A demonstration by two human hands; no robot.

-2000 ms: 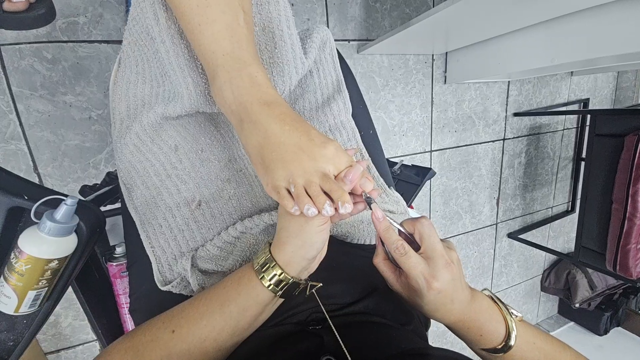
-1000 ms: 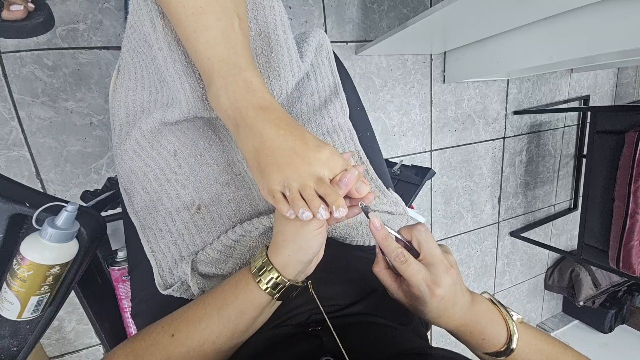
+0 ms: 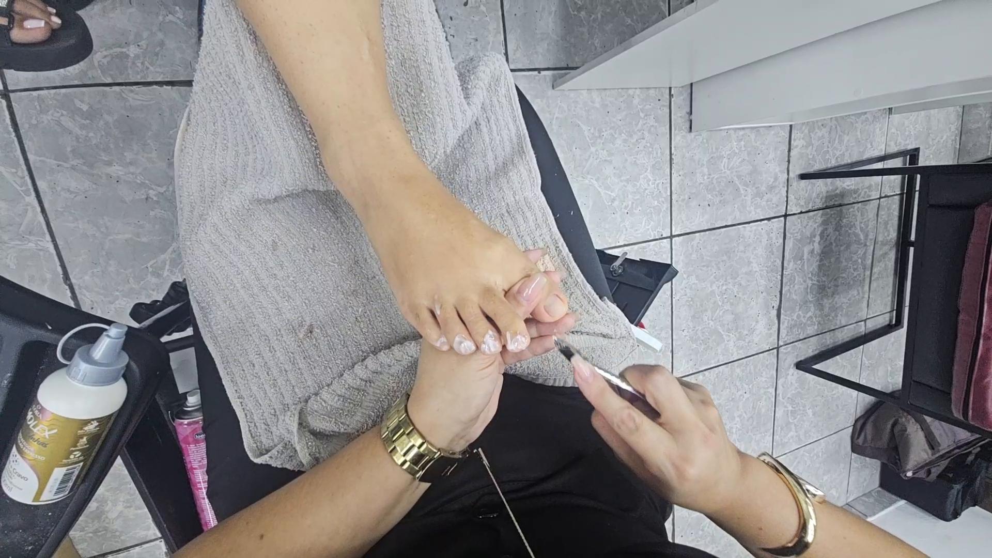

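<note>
Another person's bare foot (image 3: 434, 240) rests on a grey ribbed towel (image 3: 287, 310) spread over my lap. My left hand (image 3: 465, 387), below a gold wristwatch (image 3: 417, 442), holds the foot's toes from beneath, its thumb at the big toe (image 3: 552, 307). Whitish material or polish covers the nails of the smaller toes (image 3: 490, 341). Between the fingers of my right hand (image 3: 659, 426) is a slim metal nail tool (image 3: 612, 380), perhaps a nipper or pusher; its tip points at the fingers under the big toe. Whether it touches anything cannot be told.
A white squeeze bottle (image 3: 66, 418) stands on a black tray (image 3: 147, 364) at the left, with a pink spray can (image 3: 194, 457) beside it. At the right is a black metal rack (image 3: 907, 271) with dark red towels (image 3: 973, 325). Above it juts a white panel (image 3: 775, 54).
The tool in my right hand has drawn slightly back from the big toe. My left hand keeps its hold on the foot.
</note>
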